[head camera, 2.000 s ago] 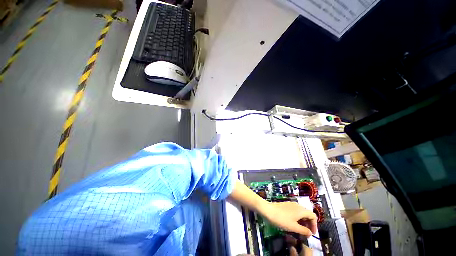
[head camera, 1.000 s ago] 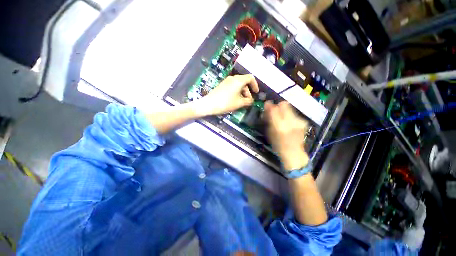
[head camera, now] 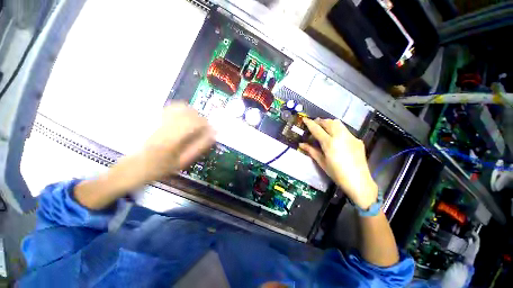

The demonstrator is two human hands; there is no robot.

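Note:
A green circuit board (head camera: 225, 163) lies in a dark carrier (head camera: 188, 73) on the conveyor. Two copper-orange chokes (head camera: 224, 76) stand toward its upper left, and a long silver-white heatsink (head camera: 247, 145) crosses it with a black lead wire (head camera: 277, 157) over it. My right hand (head camera: 337, 154), with a blue wrist strap (head camera: 368, 208), has its thumb and index finger at the transformer (head camera: 293, 129) and a yellow part; whether it grips anything cannot be told. My left hand (head camera: 177, 138) is blurred over the board's left end, fingers curled; its fingertips and any held item are not clear.
A silver conveyor rail (head camera: 360, 93) runs behind the carrier. A blue cord (head camera: 405, 152) runs right from my wrist area. Another board (head camera: 444, 225) lies at the right, with a person's pale hand or glove (head camera: 469, 247) beside it. A black bin-like object (head camera: 382, 39) stands at upper right.
The view has shifted closer over the board. My left hand has moved from the board's middle to its left end. My right hand has moved from below the heatsink to the transformer beyond it.

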